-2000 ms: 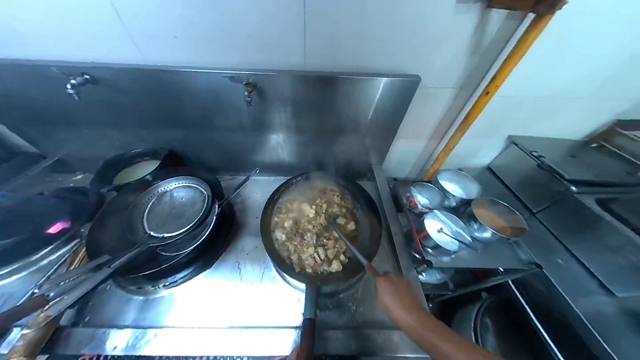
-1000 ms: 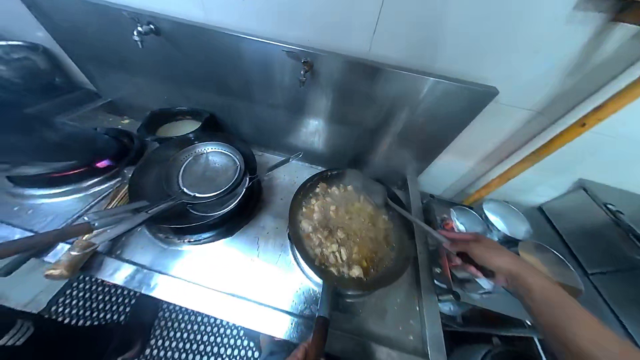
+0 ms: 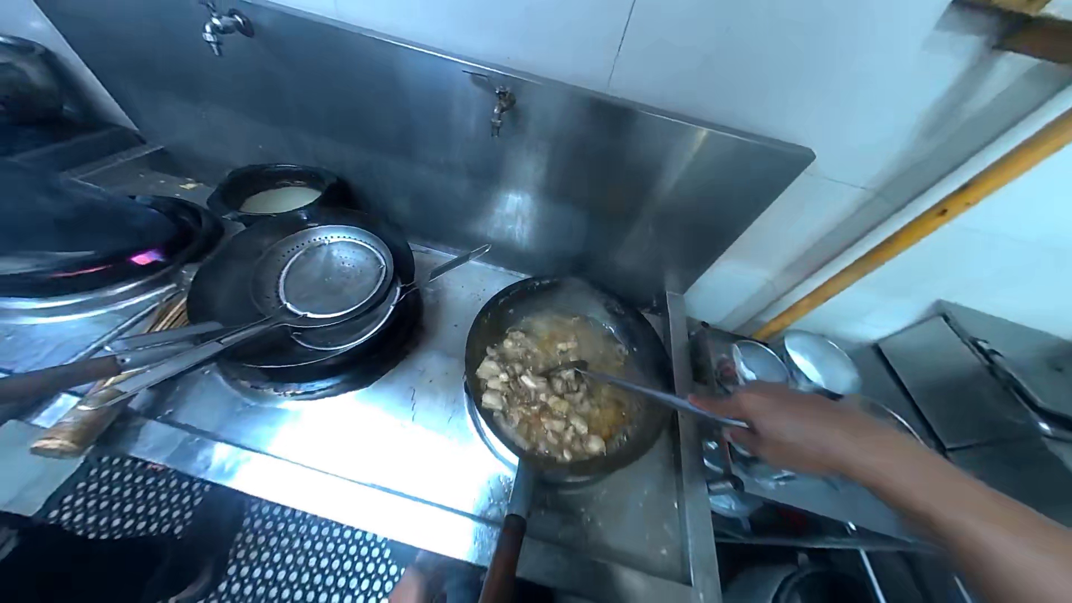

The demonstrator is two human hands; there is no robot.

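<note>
Chunks of food in brownish sauce (image 3: 548, 402) simmer in a black wok (image 3: 649, 343) on the right burner, with some steam above. My right hand (image 3: 770, 419) is closed around the handle of a metal ladle or spatula (image 3: 641, 389); its head lies among the chunks near the wok's middle. The wok's wooden handle (image 3: 504, 557) points toward me. At the bottom edge only a small part of my left hand (image 3: 409, 584) shows, left of that handle; its fingers are mostly cut off by the frame.
Perforated strainers (image 3: 335, 276) rest on another wok (image 3: 218, 285) at the left burner. Behind it stands a black pot (image 3: 239, 180) holding pale liquid. Two taps, one of them a brass-coloured tap (image 3: 501, 109), project from the steel backsplash. Metal bowls (image 3: 821, 362) stand at the right.
The utensil's head has moved from the wok's far side into the middle of the food. My left hand, on or near the wok handle one second ago, now shows left of it.
</note>
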